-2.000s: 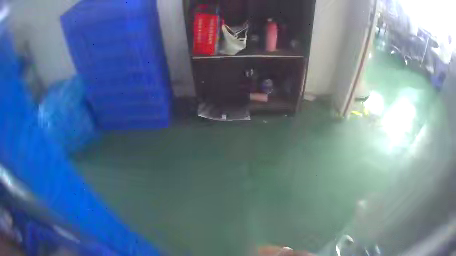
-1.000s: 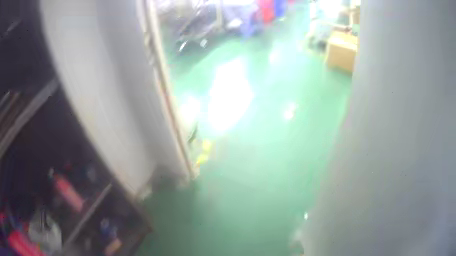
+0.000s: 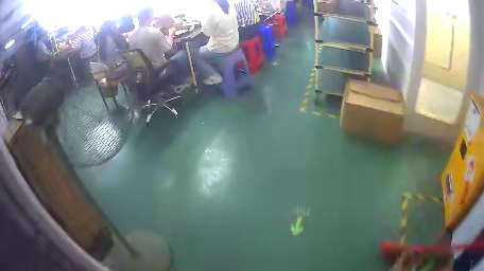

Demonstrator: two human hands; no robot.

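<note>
Neither of my hands is in view. Nearest in front of me is the green floor point(image 3: 255, 169), with a small light-green arrow mark point(image 3: 297, 226) on it near the bottom. A closed brown cardboard box point(image 3: 373, 111) stands on the floor at the right, in front of a pale metal rack point(image 3: 345, 69) with several shelves.
Seated people point(image 3: 220, 29) are at tables at the upper left, on stools point(image 3: 233, 74) and chairs. A large round fan point(image 3: 93, 122) stands at the left. A yellow cabinet or panel point(image 3: 459, 169) is at the right edge. Yellow-black tape marks the floor.
The view has swung right, away from the blue crates and dark shelf, and moved past the doorway. The work area, rack and box now show closer and clearer.
</note>
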